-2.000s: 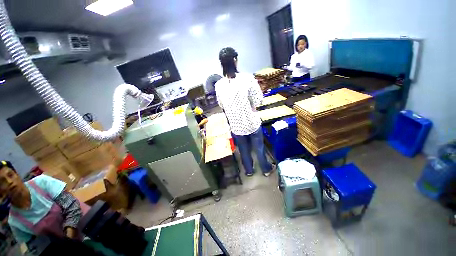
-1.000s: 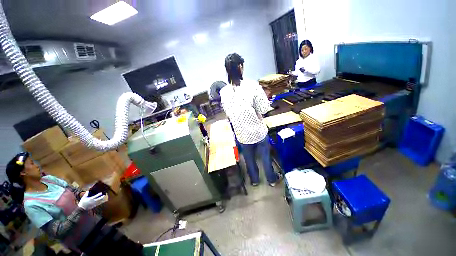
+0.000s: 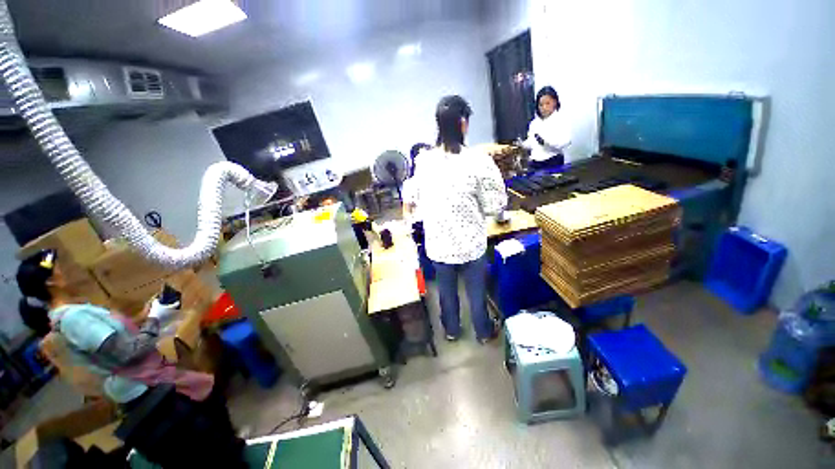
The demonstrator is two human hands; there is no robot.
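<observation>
Neither of my hands is in view. Nearest in front of me is the green-topped bench [image 3: 311, 450] at the bottom edge, with pale strips and a metal frame. Dark stepped stacks, which look like black housings [image 3: 169, 426], stand at its left end, dark and partly cut off by the bottom edge. Their single pieces cannot be told apart.
A person in a pink apron [image 3: 110, 343] stands at left, holding a dark object in a gloved hand. Beyond are a green cabinet [image 3: 320, 341], a person in a white top [image 3: 458, 206], brown sheets [image 3: 609, 243], a grey-green stool [image 3: 547, 371], a blue stool [image 3: 636, 366] and the conveyor [image 3: 586, 188].
The view has shifted slightly. The aproned person has turned away and stands more upright, after first leaning by the bench. The person in white has moved beside the brown-topped table; another person shows behind.
</observation>
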